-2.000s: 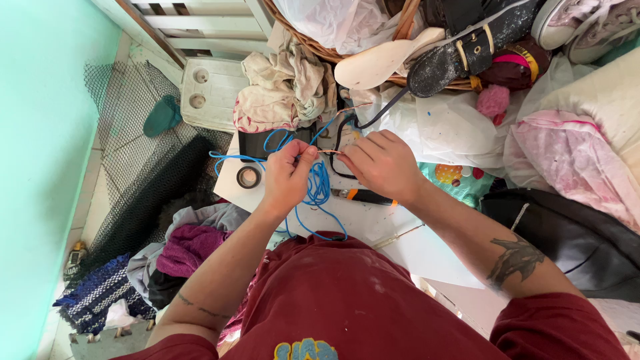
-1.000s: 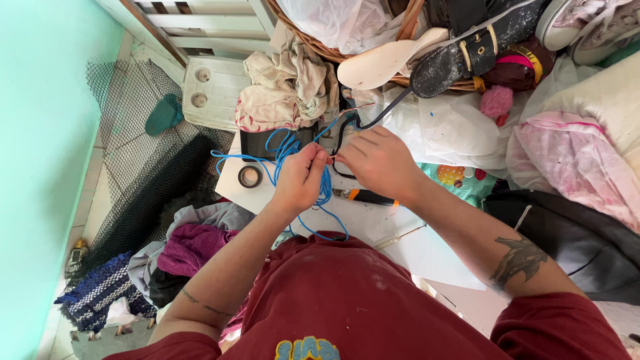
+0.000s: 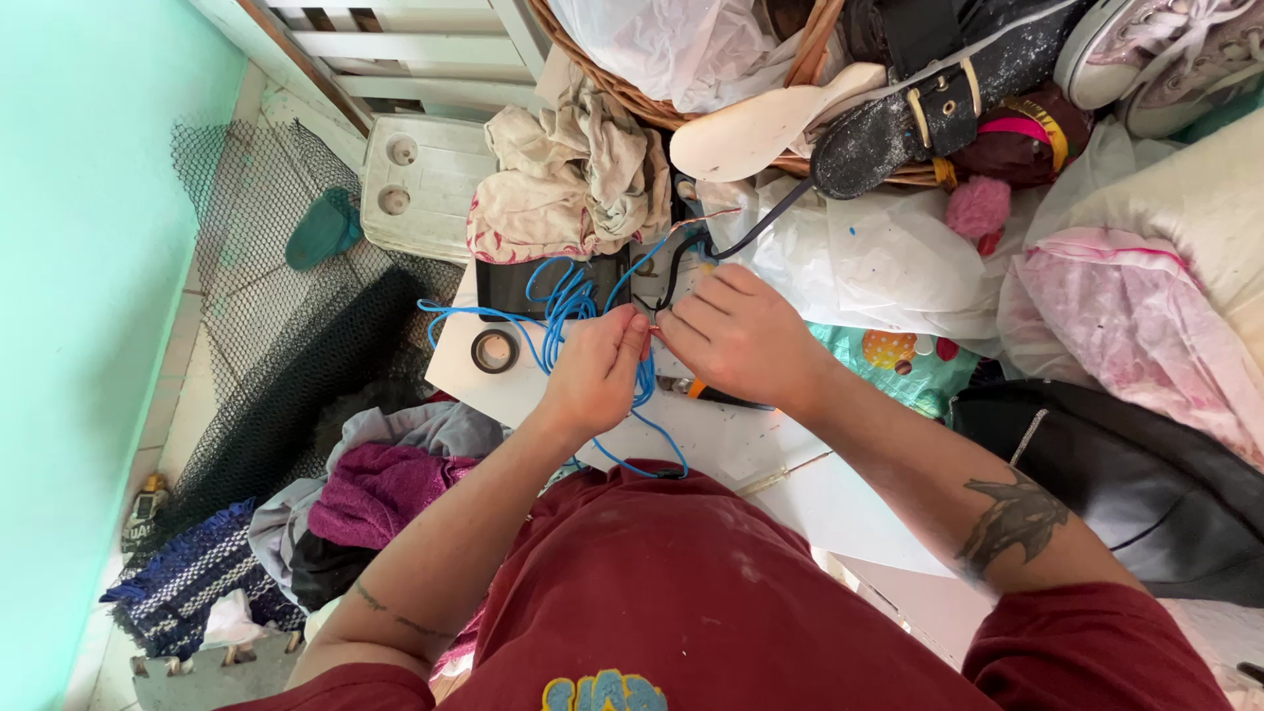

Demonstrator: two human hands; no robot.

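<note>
My left hand [image 3: 604,367] and my right hand [image 3: 739,341] meet over a white board [image 3: 731,444], fingertips pinching a thin bared copper wire [image 3: 654,328] between them. A coil of blue cable [image 3: 568,301] lies behind and under my left hand, with a loop reaching toward my shirt. Another blue end with bare copper strands [image 3: 703,217] sticks up behind the hands. A black cable [image 3: 765,227] curves down behind my right hand. A roll of black tape [image 3: 495,351] lies left of my left hand. An orange-and-black handled tool [image 3: 726,395] lies partly hidden below my right hand.
A black tray [image 3: 499,286] and a crumpled cloth [image 3: 563,188] stand behind the coil. A wicker basket [image 3: 632,94] with shoes and plastic bags is at the back. Black mesh [image 3: 306,365] and clothes [image 3: 385,494] lie left, a black bag [image 3: 1116,484] right.
Two seconds ago a longer stretch of copper wire showed between my hands; my fingertips have come closer together around it. The blue coil has shifted slightly beside my left hand.
</note>
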